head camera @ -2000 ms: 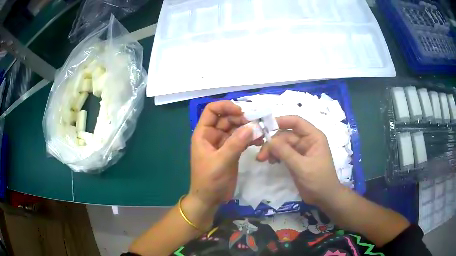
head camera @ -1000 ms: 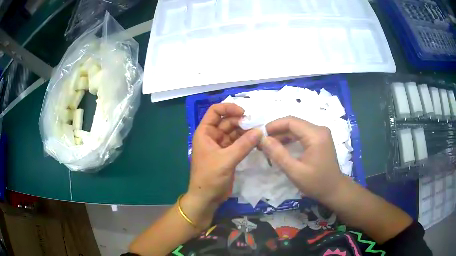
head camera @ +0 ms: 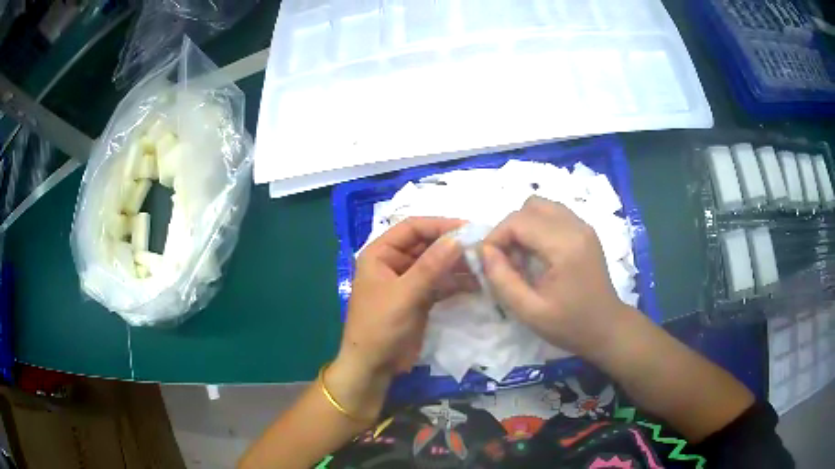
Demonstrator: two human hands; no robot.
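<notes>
A small white piece (head camera: 472,234) is held between both hands over the blue basket (head camera: 343,240); its shape is partly hidden by the fingers. My left hand (head camera: 403,289) pinches it between thumb and fingers. My right hand (head camera: 554,275) pinches its right side, with a greyish, blurred, clear-looking strip hanging below the fingertips. I cannot tell exactly what the strip is. Loose white pieces (head camera: 476,343) fill the basket under the hands.
A clear bag (head camera: 215,197) with cream cores (head camera: 141,231) lies at left. White compartment trays (head camera: 476,87) lie behind the basket. At right is a clear blister tray (head camera: 795,240) with white cylinders (head camera: 738,261). Blue trays (head camera: 743,92) are far right; boxes (head camera: 101,426) stand lower left.
My right hand has turned and its knuckles have risen over the piece. The piece is now more covered by the fingers, and the greyish strip shows below them. The view has shifted slightly.
</notes>
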